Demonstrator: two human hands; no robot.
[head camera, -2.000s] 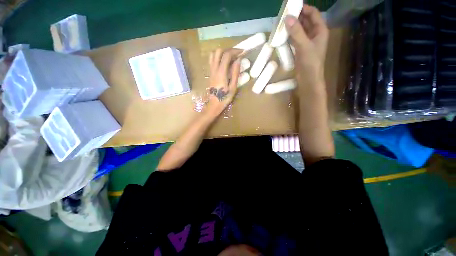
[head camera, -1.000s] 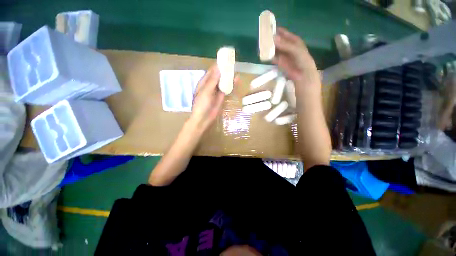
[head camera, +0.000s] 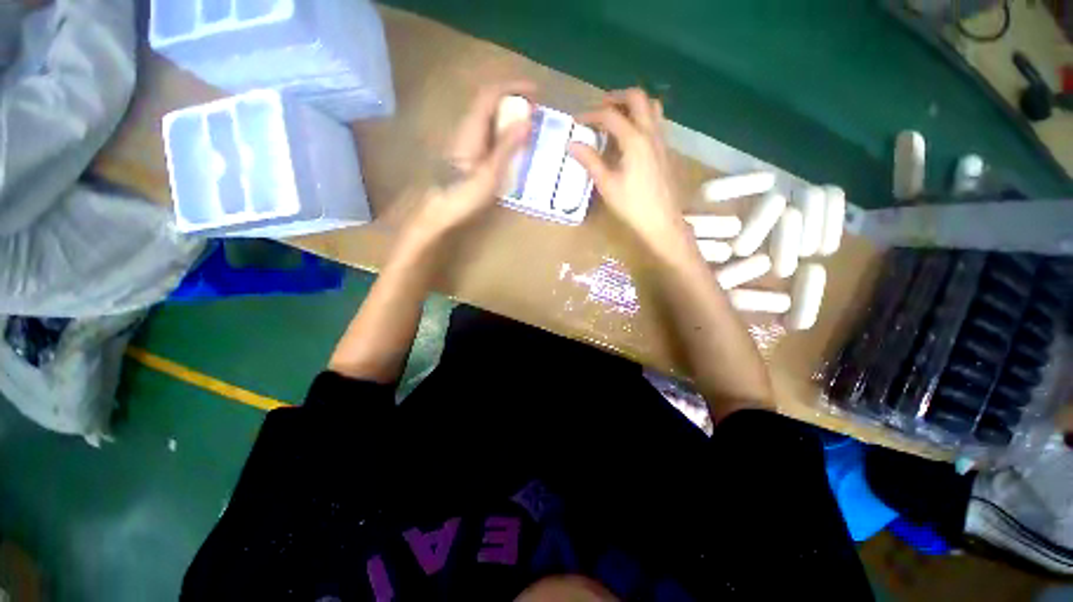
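Observation:
A white blister tray (head camera: 544, 165) lies on the brown bench between my hands. My left hand (head camera: 477, 159) is at the tray's left side and holds a white oblong unit (head camera: 514, 114) upright over the left slot. My right hand (head camera: 624, 159) is at the tray's right side, its fingers on another white oblong unit (head camera: 574, 176) that lies in the right slot. The middle of the tray shows bare plastic. Several loose oblong units (head camera: 762, 223) lie on the bench to the right, beside my right forearm.
Two blocks of stacked empty trays (head camera: 230, 165) stand at the left. Black moulded trays (head camera: 988, 341) in clear plastic lie at the right, below a grey metal rail (head camera: 977, 229). Two more units (head camera: 910, 165) lie on the green surface beyond the bench.
Both hands have brought their units to the blister tray; the right hand came down and left from over the green surface. The view has turned, and more loose units show at the right.

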